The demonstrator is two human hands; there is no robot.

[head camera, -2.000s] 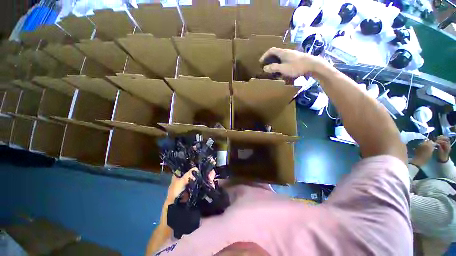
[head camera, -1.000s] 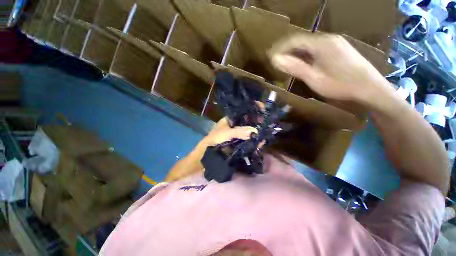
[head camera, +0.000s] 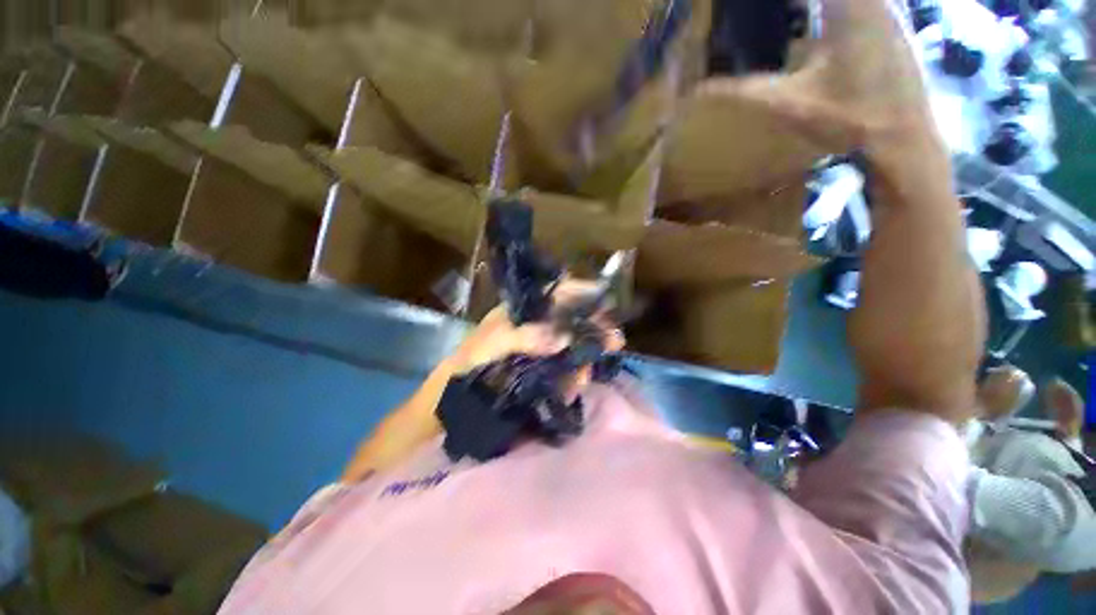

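Observation:
My left hand [head camera: 575, 315] is in front of my chest, shut on a cluster of black power adapters [head camera: 483, 415] with bundled cords. My right hand [head camera: 817, 102] is at the top right over the open cartons, blurred, with black adapters [head camera: 757, 34] at its fingers and a dark cord stretching down to the left. The open brown cartons [head camera: 403, 228] stand in tight rows with their flaps up. The bottoms of most cartons are dark or hidden.
White camera units [head camera: 839, 204] with black parts lie on the bench at the right. A person in a light knitted sleeve [head camera: 1034, 499] is at the lower right. Brown cardboard [head camera: 156, 541] lies at the lower left, beyond the blue floor [head camera: 240, 402].
My right hand has moved up and away, and black adapters now show at it. My left hand's cluster looks smaller than before. The view has swung, shifting the carton rows.

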